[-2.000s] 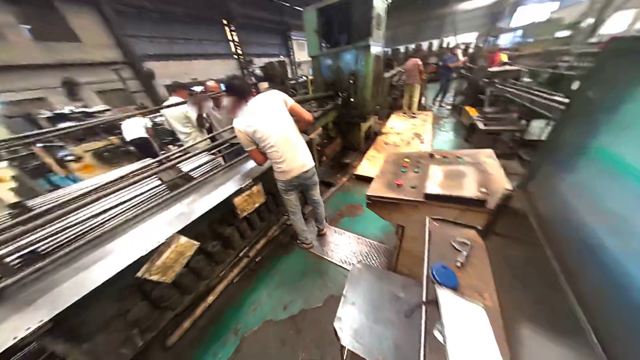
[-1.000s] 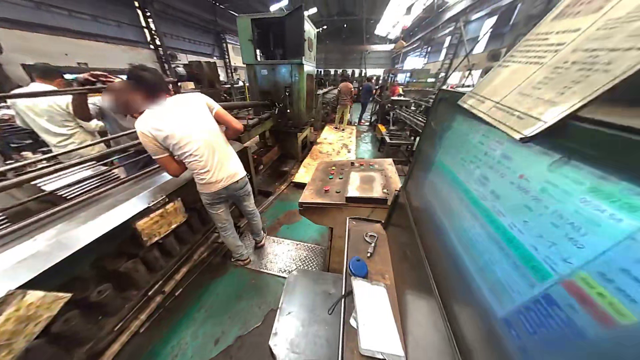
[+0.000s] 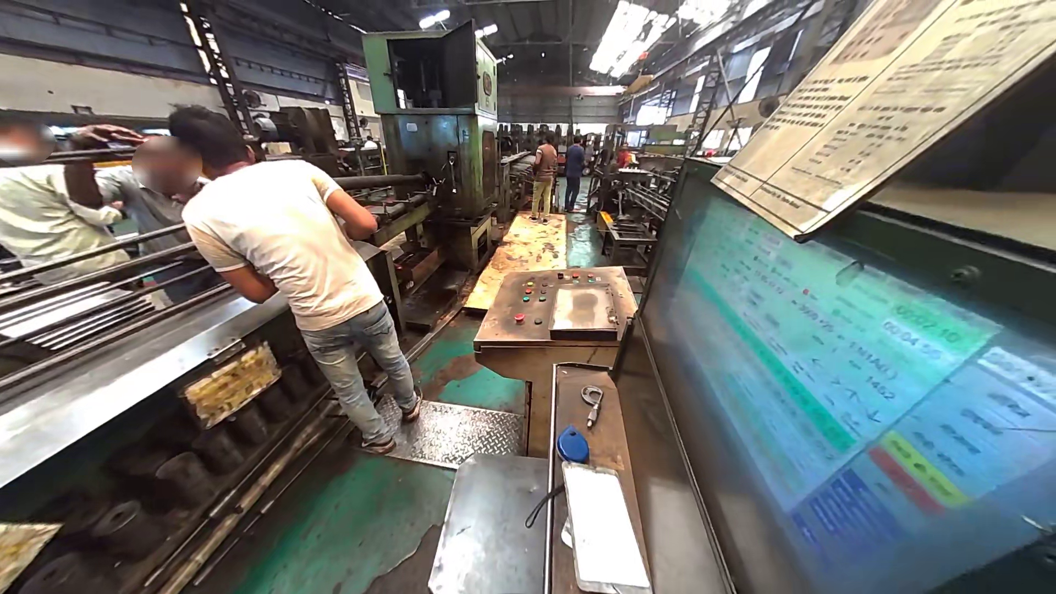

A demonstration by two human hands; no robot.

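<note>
Neither my left hand nor my right hand shows in the head view. Nearest to me, a narrow metal shelf [image 3: 619, 445] bears a micrometer [image 3: 591, 404], a round blue object [image 3: 572, 445] and a flat white object [image 3: 605, 528] whose kind I cannot tell. A dark cord loop [image 3: 542, 507] hangs at the shelf's left edge. Beyond it stands a control console [image 3: 505, 318] with coloured push buttons. At the right is a large lit screen [image 3: 825, 355], with printed sheets [image 3: 874, 107] above it.
A person in a light T-shirt [image 3: 280, 239] leans over a long machine bed [image 3: 124, 371] with metal bars at the left; others stand behind it. A metal seat or plate [image 3: 491, 528] and a checker-plate step [image 3: 454, 431] lie low ahead. A green machine [image 3: 437, 157] rises beyond.
The view has turned right, bringing the screen and printed sheets into fuller sight. The person in the light T-shirt still leans over the machine bed.
</note>
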